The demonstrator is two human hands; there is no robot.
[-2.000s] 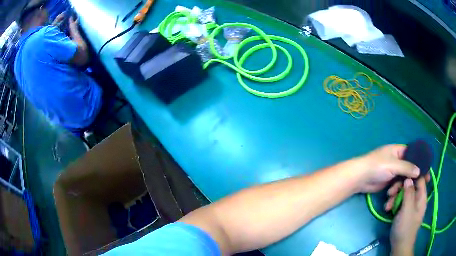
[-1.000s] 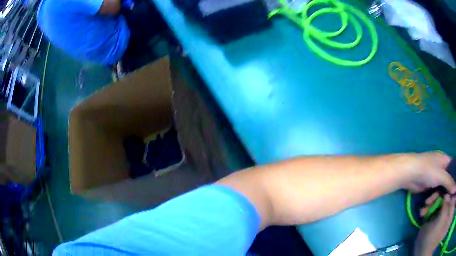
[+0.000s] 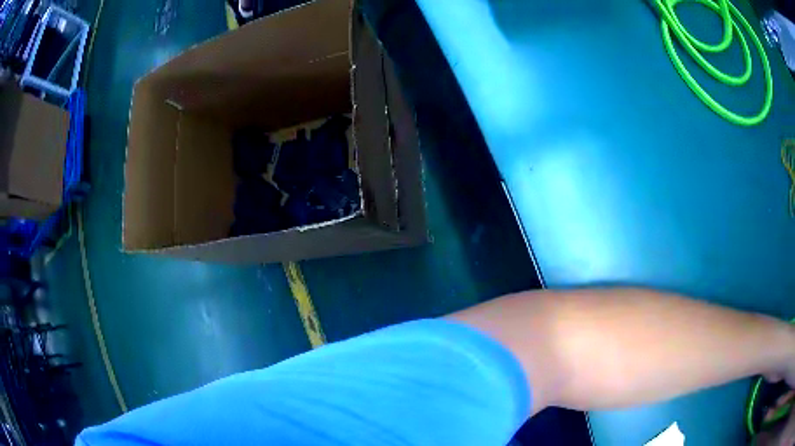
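Note:
My left hand [image 3: 783, 353] is at the far right edge, cut off by it, at the end of my outstretched bare forearm. Part of my right hand [image 3: 774, 408] shows in the lower right corner, dark and mostly out of the picture. A bit of bright green cable [image 3: 751, 409] curves beside the hands over the green bench [image 3: 593, 192]. The round black head is not visible, and what the fingers hold cannot be seen.
More green cable [image 3: 723, 113] lies coiled at the upper right. Rubber bands [image 3: 789, 165] show at the right edge. White paper [image 3: 667, 436] lies at the bottom. An open cardboard box [image 3: 148, 174] with dark items stands on the floor, left of the bench. Another box [image 3: 33, 148] is far left.
The view has swung left and down. The hands have shifted to the right edge and are mostly cut off; the black head, black units and other person have left view. The cardboard box shows more fully.

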